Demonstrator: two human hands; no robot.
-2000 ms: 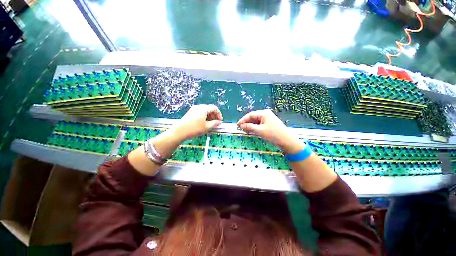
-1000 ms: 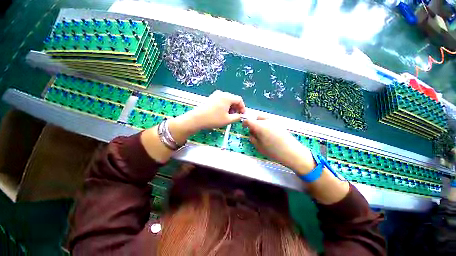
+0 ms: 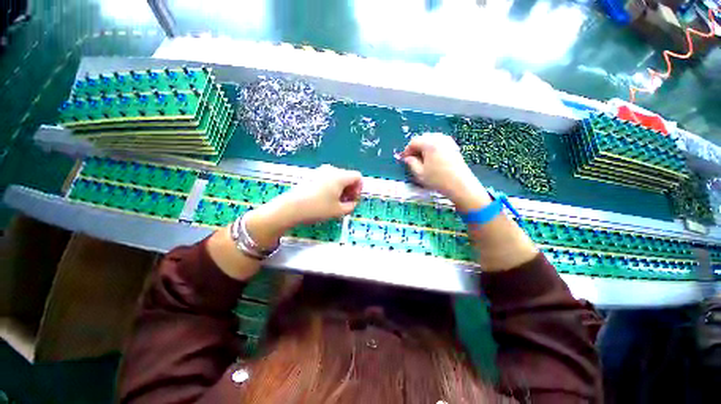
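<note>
Green circuit board panels (image 3: 403, 225) with rows of small blue parts lie end to end between the metal rails. My left hand (image 3: 332, 193) is over the boards with its fingers curled; I cannot tell if it holds something tiny. My right hand (image 3: 433, 162) is at the front edge of the green shelf mat, fingertips together beside the scattered silvery leaded components (image 3: 368, 134). Something small and pale shows at its fingertips, too blurred to name. A heap of silvery components (image 3: 285, 116) lies left, a heap of dark components (image 3: 506, 154) right.
Stacked board panels stand at the far left (image 3: 150, 99) and at the right (image 3: 632, 154). A red bin (image 3: 644, 118) is behind the right stack. A brown cardboard box (image 3: 95, 296) is below the left end. A person's dark clothing (image 3: 652, 339) shows at the lower right.
My hands were together over the boards and are now apart. My right hand has moved up and right to the mat; my left hand has moved a little left and down. The view has also turned.
</note>
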